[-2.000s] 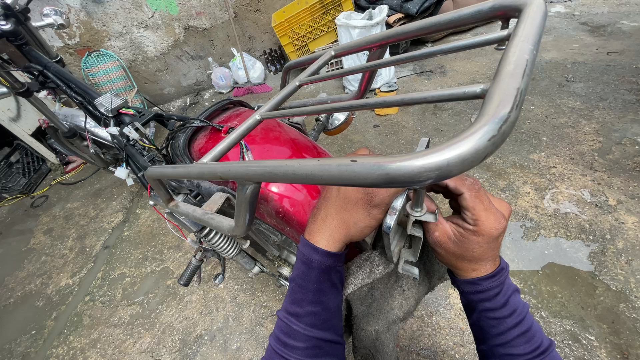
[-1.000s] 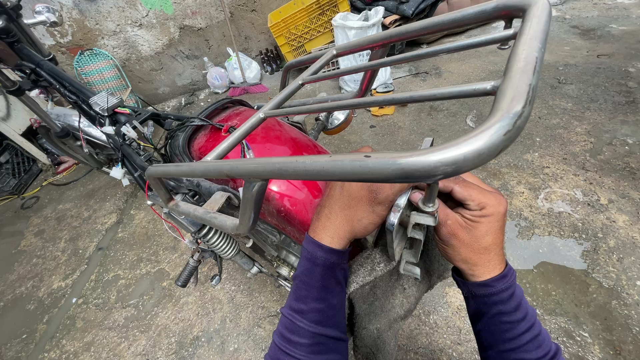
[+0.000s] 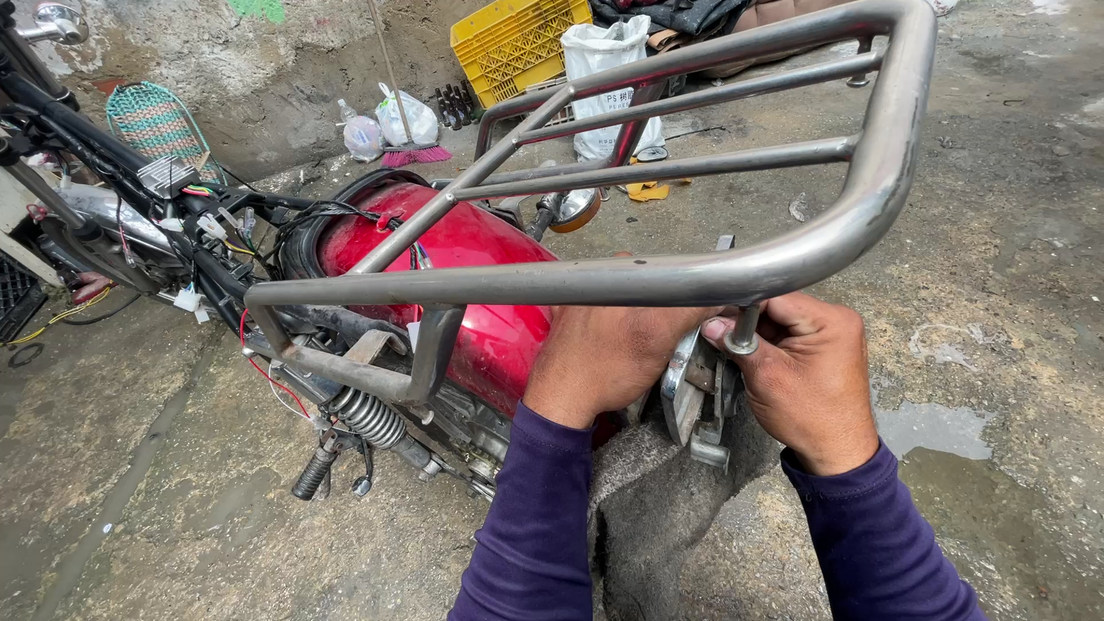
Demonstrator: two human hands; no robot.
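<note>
A tubular metal rear rack spans a partly stripped motorcycle above its red rear fender. Beneath the rack's near bar, at the tail, is a metal bracket with a chromed plate. My left hand is at the bracket's left side, its fingers hidden behind the rack bar and bracket. On the other side, my right hand has its thumb and fingers bent around the bracket's upper part, beside a short metal stud under the rack. What its fingertips pinch cannot be seen. A grey cloth hangs below the bracket.
A shock absorber and a footpeg stick out at the near side. Loose wires and connectors lie along the frame. By the wall are a yellow crate, a white sack, a broom and bottles. A puddle lies at the right.
My right hand has shifted its fingers around the stud and bracket, and its thumb now points left by the stud. My left hand stays at the bracket.
</note>
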